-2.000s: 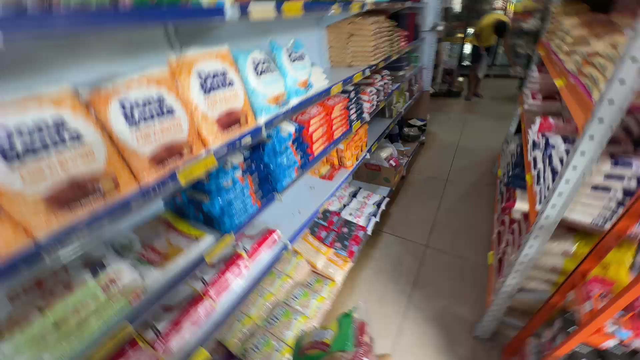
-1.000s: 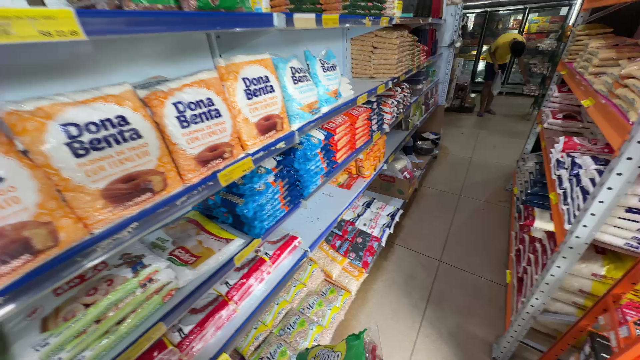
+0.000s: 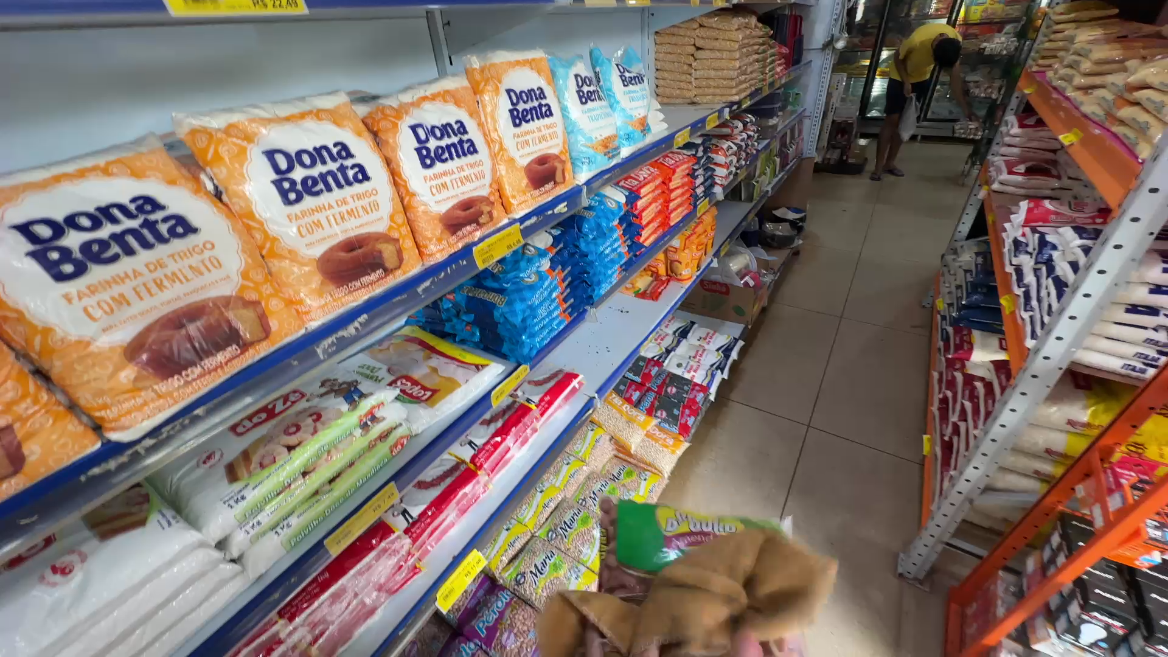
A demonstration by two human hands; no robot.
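Observation:
A rumpled brown cloth (image 3: 721,593) rises at the bottom centre, partly over a plastic package with a green label (image 3: 671,534). Pinkish patches that look like fingertips show at the bottom edge, against the cloth. Too little of them is visible to say which hand they belong to or how they grip. Left of the package, bags of grain (image 3: 561,525) with yellow and green print lie on the lowest shelf. Orange flour bags (image 3: 301,205) lean in a row on the upper shelf, and blue packets (image 3: 511,297) are stacked one shelf lower.
Blue-edged shelving (image 3: 438,283) runs along the left. At right stands an orange and grey metal rack (image 3: 1077,283) full of bags. A tiled aisle floor (image 3: 849,365) lies between them. Far down it, a person in a yellow shirt (image 3: 926,55) bends near glass-door coolers, holding a bag.
The green-labelled package, low at the bottom edge a second ago, is now higher in view. The brown cloth has come into view in front of it.

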